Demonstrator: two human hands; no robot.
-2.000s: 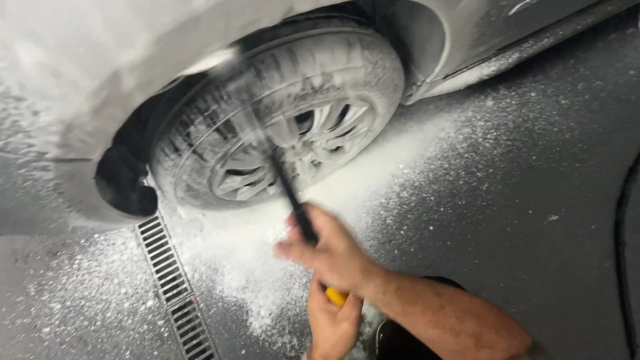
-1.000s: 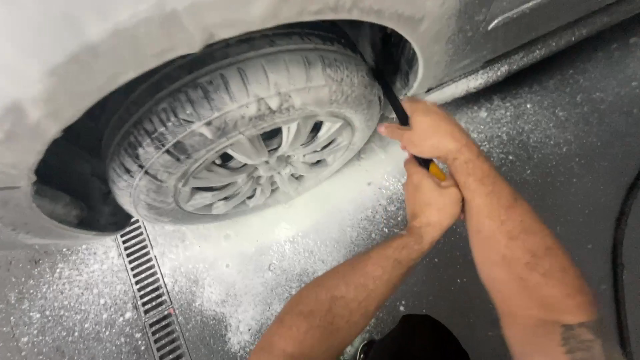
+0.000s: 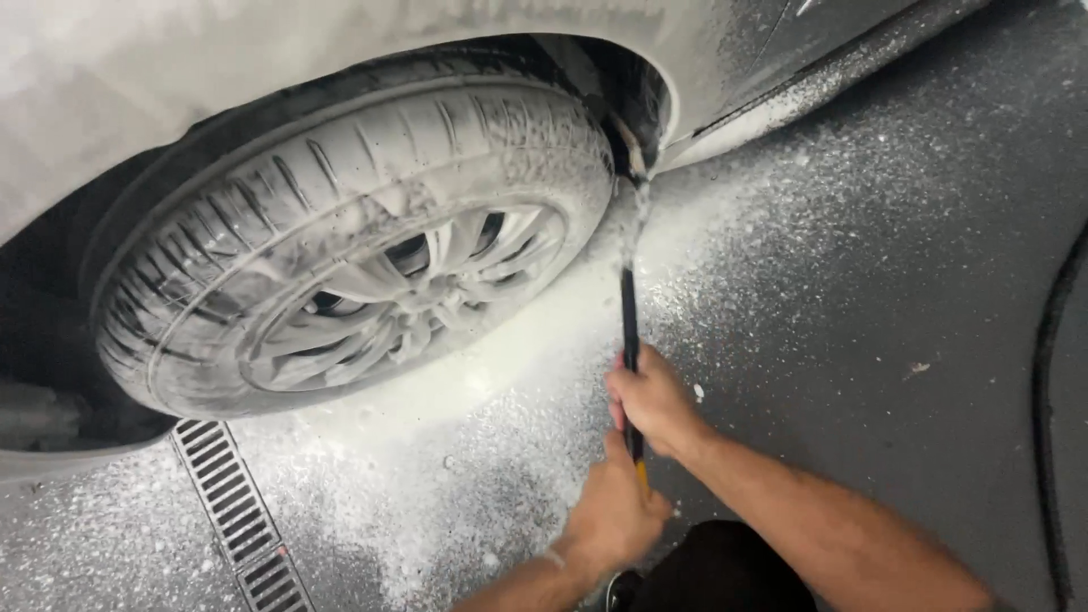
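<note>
Both my hands grip one long-handled brush (image 3: 630,319), its black shaft pointing up and away from me. My right hand (image 3: 653,401) is closed around the shaft above my left hand (image 3: 614,508), which holds the lower end near a yellow part. White foam coats the far end of the brush, which reaches into the rear edge of the wheel arch (image 3: 650,102), beside the tyre (image 3: 374,153). Foam covers the tyre tread and the multi-spoke wheel rim (image 3: 438,293). The brush's head is partly hidden by foam and shadow.
The foam-covered car body (image 3: 255,55) spans the top, its sill (image 3: 748,119) running to the upper right. A metal drain grate (image 3: 229,493) lies in the floor at lower left. Foam spatters the grey floor (image 3: 850,357). A black hose (image 3: 1044,382) lies at far right.
Two seconds ago the brush was over the tyre's top; one second ago it was inside the arch at the right. Since then, my hands have drawn back toward me with it.
</note>
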